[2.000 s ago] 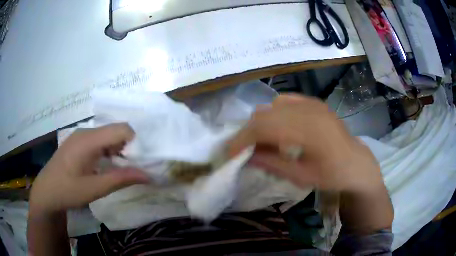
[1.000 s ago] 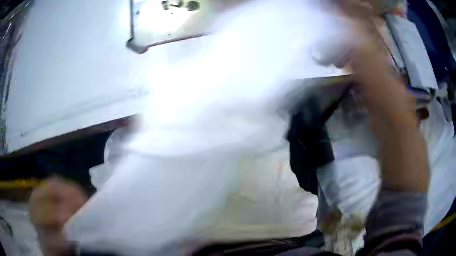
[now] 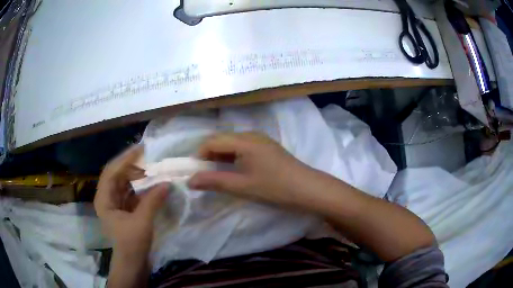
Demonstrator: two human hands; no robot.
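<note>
A large white garment (image 3: 264,216) lies bunched on my lap, below the table's front edge. My left hand (image 3: 126,194) holds a folded white edge (image 3: 169,167) of it between thumb and fingers. My right hand (image 3: 242,169) pinches the same folded edge a little to the right, thumb below and fingers above. The fingers are slightly blurred and partly hidden by cloth.
Black-handled scissors (image 3: 417,42) lie at the table's right end. A printed ruler (image 3: 185,73) runs along the white table (image 3: 112,50). The machine bed (image 3: 281,7) shows at the top. White cloth is heaped at left (image 3: 53,230) and right (image 3: 461,208). A phone (image 3: 475,56) lies at right.
The garment was swept up over the table and is now down on my lap. My right hand has come back from the upper right, and my left hand has moved up from the lower left to the fold.
</note>
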